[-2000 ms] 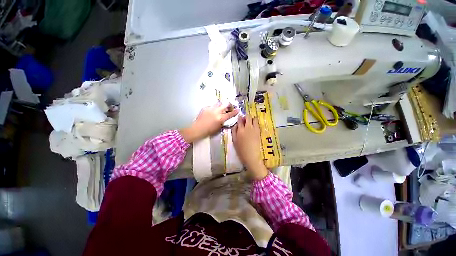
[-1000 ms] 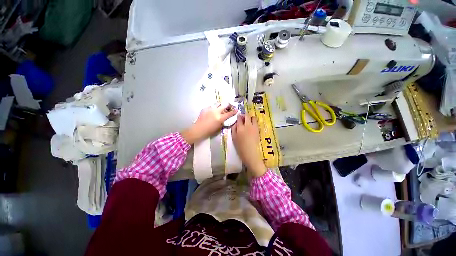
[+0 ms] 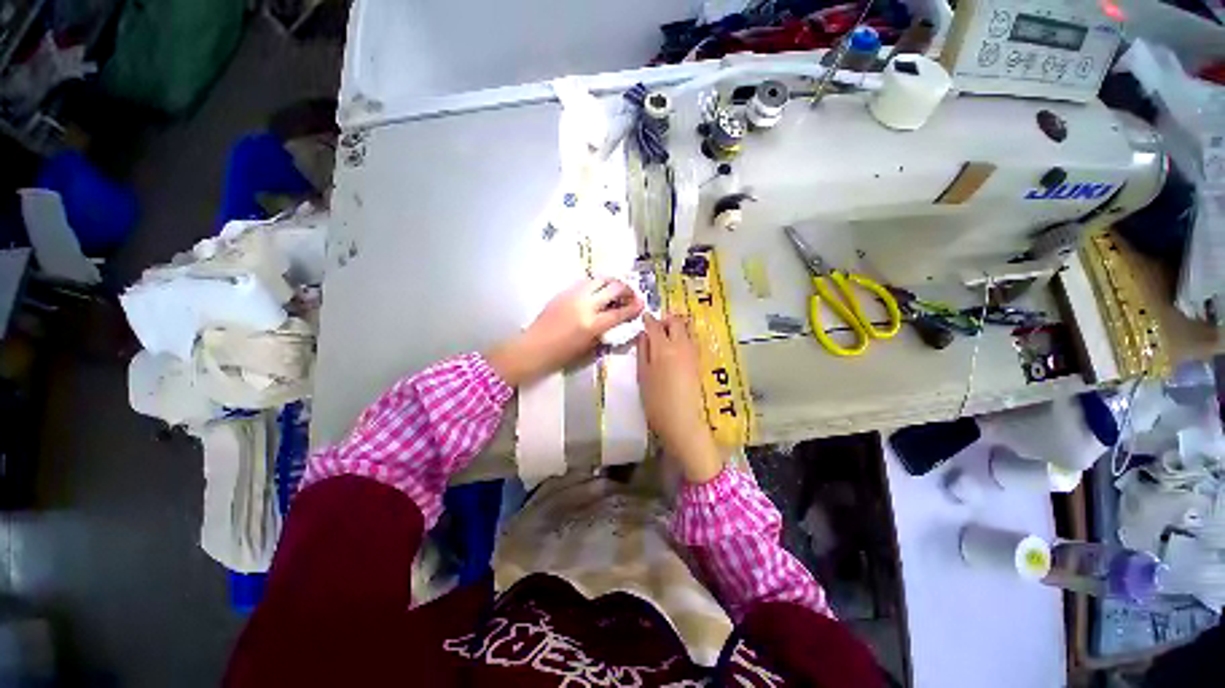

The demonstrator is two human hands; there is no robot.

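Observation:
A white fabric strip (image 3: 543,427) runs from the table's front edge up under my hands, with a second band (image 3: 622,410) beside it. My left hand (image 3: 575,327) pinches the cloth just left of the presser foot (image 3: 648,286). My right hand (image 3: 670,378) lies on the right band, fingertips just in front of the foot. The needle is too small to make out. More white cloth (image 3: 582,175) lies bunched beyond the foot, brightly lit. Yellow tape with black letters (image 3: 726,380) lies flat on the bed, right of my right hand.
The JUKI sewing machine head (image 3: 927,175) extends right. Yellow-handled scissors (image 3: 854,312) lie on the bed beside small dark tools (image 3: 944,320). A thread cone (image 3: 911,92) and control panel (image 3: 1034,50) stand behind. Stacked cloth (image 3: 242,350) is left; a black phone-like rectangle (image 3: 934,445) lies right.
The band under my right hand has shifted slightly at its near end. My right fingertips have moved slightly to the right; my left hand stays on the cloth.

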